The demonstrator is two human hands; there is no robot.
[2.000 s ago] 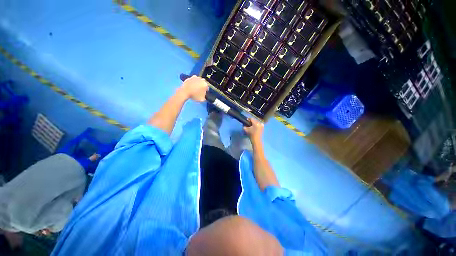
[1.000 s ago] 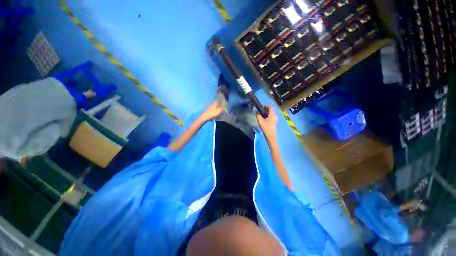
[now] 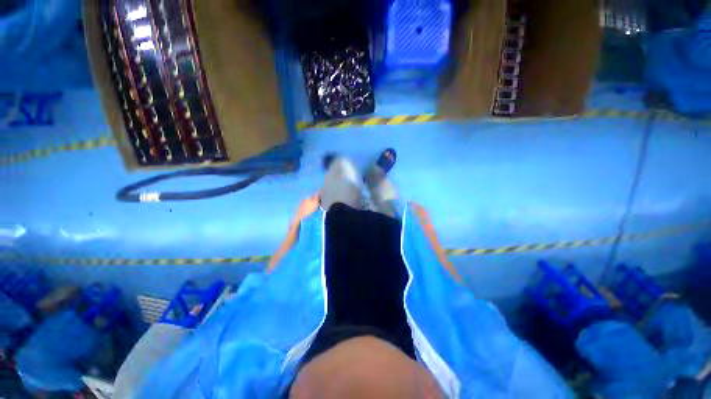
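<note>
A brown carton stands at the upper left and holds dark trays with rows of small parts under shiny film. A dark looped trolley handle with a white label sticks out from the carton's near side. Nothing touches the handle. My left hand is small and blurred beside my blue coat, right of the handle and apart from it. My right hand is low on my other side, also blurred. No held thing shows at either hand, but the fingers are unclear.
A black bag or bin with shiny crinkled contents and a blue stool stand beyond my feet. Another brown carton is at the upper right. Yellow-black tape crosses the floor. Blue-clothed people and blue stools are at the lower edges.
My right hand has let go of the trolley handle. The view has turned, with the carton and handle now at the upper left. Both hands are now beside my body.
</note>
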